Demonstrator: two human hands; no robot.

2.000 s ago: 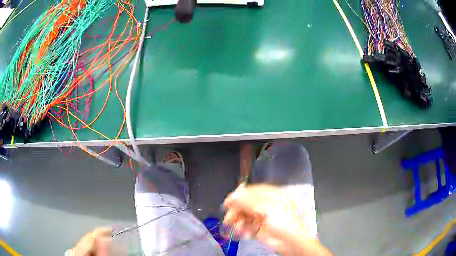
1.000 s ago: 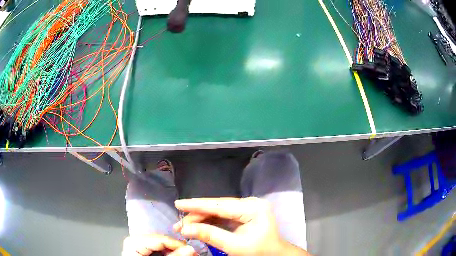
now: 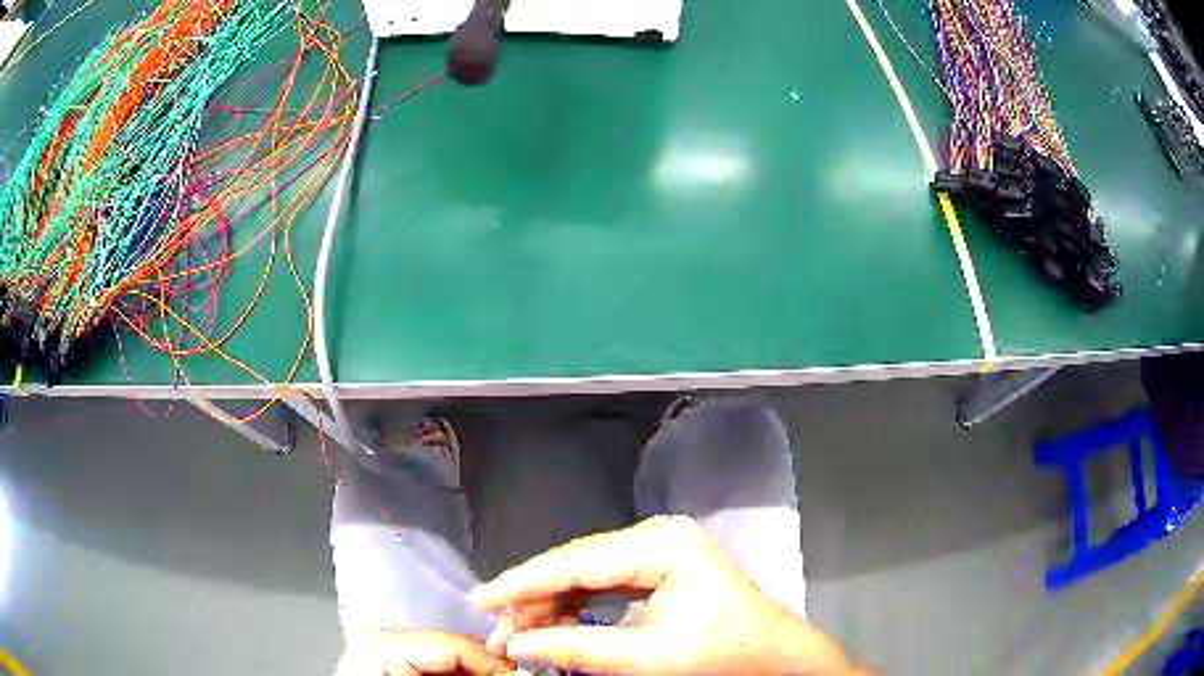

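Note:
My right hand (image 3: 660,601) is over my lap at the bottom middle, thumb and fingers curved towards my left hand, with a gap between them. My left hand (image 3: 425,652) is at the bottom edge, mostly cut off, its fingertips meeting the right fingertips. Small dark and blue bits show between the right fingers, too blurred to name. Whether wires are pinched at the fingertips cannot be told. No connector shows in either hand.
A loose orange and green wire bundle (image 3: 126,159) lies left on the green bench (image 3: 568,251), beside a grey cable (image 3: 325,264). A purple-brown bundle with black connectors (image 3: 1036,211) lies right. The white machine (image 3: 581,16) is at the top edge; a blue stool (image 3: 1116,495) stands right.
Two seconds ago my hands were apart with thin dark wires stretching from the left one. They are now together at the fingertips. Since one second ago the right fingers have shifted slightly.

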